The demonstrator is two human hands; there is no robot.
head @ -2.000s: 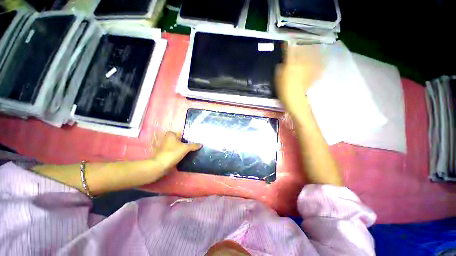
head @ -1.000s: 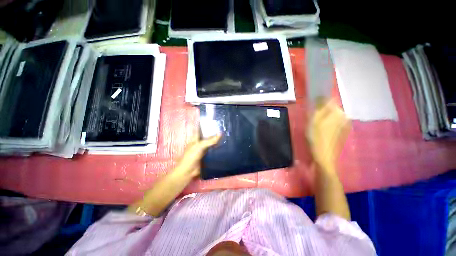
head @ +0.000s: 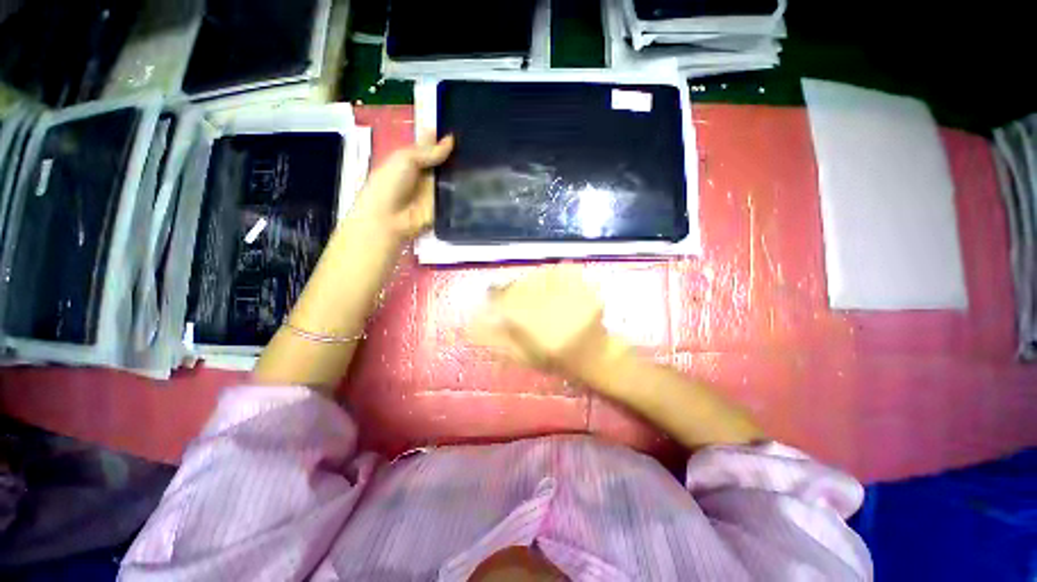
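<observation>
A tablet [head: 557, 154] with a glossy black front and a small white label at its upper right lies on white foam [head: 569, 251] at the middle back of the red surface. My left hand [head: 404, 193] is at the tablet's left edge, with its thumb on the edge; the fingers below are partly hidden. My right hand [head: 546, 313] is blurred, over the red surface in front of the tablet, apart from it. Whether it holds anything cannot be told.
A printed-film tablet [head: 267, 239] lies on white foam at the left, beside a stack of tablets with foam separators [head: 74, 227]. A foam sheet [head: 893, 199] lies at the right. More stacks stand on the dark green surface behind. Layered foam [head: 1021, 227] is at the right rim.
The tablet in front of me is now on the foam at the back. My left hand moved up to its edge. My right hand moved left from beside the foam sheet, and the thin sheet there is gone.
</observation>
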